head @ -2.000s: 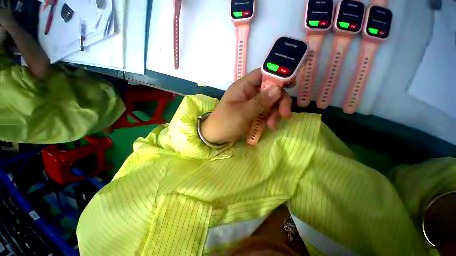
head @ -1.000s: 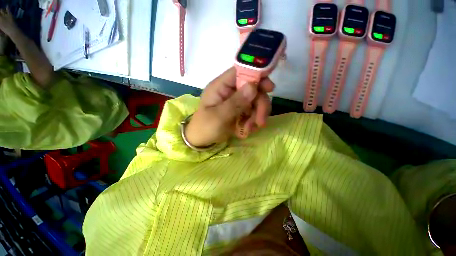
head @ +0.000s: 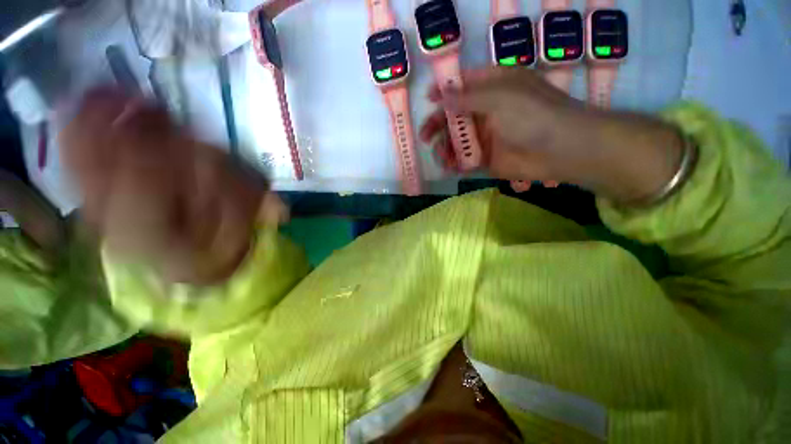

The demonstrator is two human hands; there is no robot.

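Pink smartwatches lie in a row on the white sheet, with screens lit and green and red blocks at the bottom. My right hand (head: 529,121) reaches in from the right and has its fingers on the strap of one smartwatch (head: 437,24), beside another smartwatch (head: 387,57). Three more smartwatches (head: 562,36) lie to the right, their straps partly hidden by my right hand and wrist. One smartwatch (head: 267,39) stands on its side at the left. My left hand (head: 165,191) is raised at the left, strongly blurred; its fingers and any held thing are unclear.
The white sheet (head: 330,130) covers the bench up to its front edge. A neighbouring person's sleeve (head: 52,303) is at the left, with blurred papers and tools behind my left hand. A red stool (head: 104,381) is at lower left. A small dark object (head: 737,16) lies at the upper right.
My left hand no longer shows the smartwatch it held and has moved left. My right hand has come in over the bench and touches a smartwatch's strap. The view has shifted.
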